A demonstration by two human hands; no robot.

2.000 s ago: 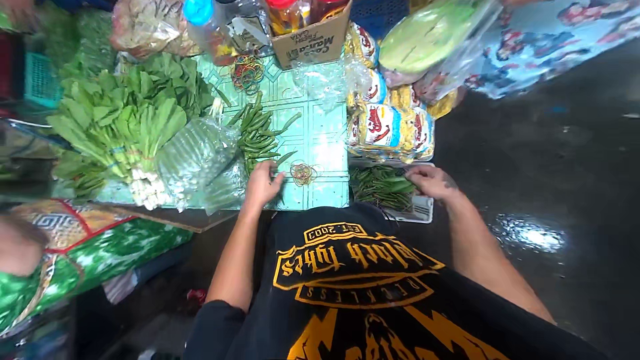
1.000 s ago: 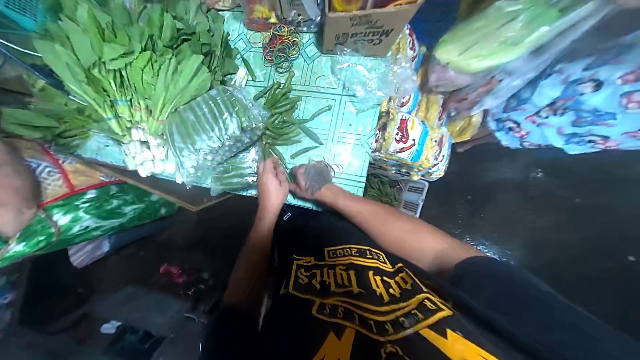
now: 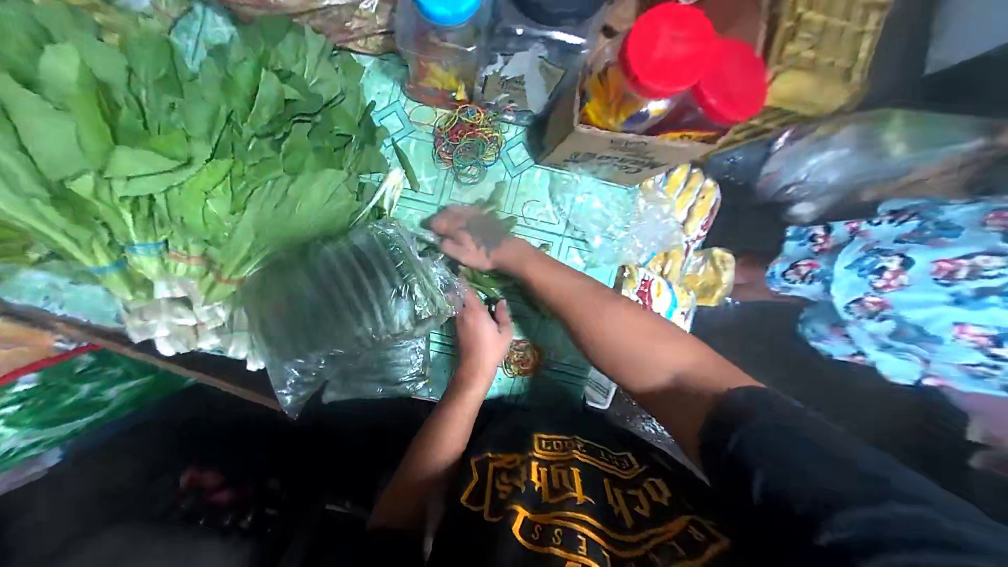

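Observation:
Both my hands are over the green patterned table cover [image 3: 543, 205]. My right hand [image 3: 476, 236] lies palm down on the far side of some green chili peppers [image 3: 488, 282], mostly hidden beneath it. At their near side is my left hand [image 3: 482, 327], thumb and fingers apart, touching the peppers or the bag beside them; which one is unclear. A clear plastic bag of green vegetables [image 3: 346, 291] adjoins my left hand. Loose rubber bands [image 3: 521, 358] lie just right of my left wrist, and a larger pile of rubber bands [image 3: 468, 144] sits beyond my right hand.
Bundled leafy greens [image 3: 181, 181] with white stems fill the left. Plastic jars [image 3: 445, 55] and a cardboard box [image 3: 622, 153] holding red-lidded jars stand at the back. Yellow snack packs [image 3: 661, 291] lie at the table's right side, near a blue printed cloth [image 3: 906, 291].
Two seconds ago my right hand was at the tray of green pods on the right; it has moved left across to the peppers. The view has come closer to the table.

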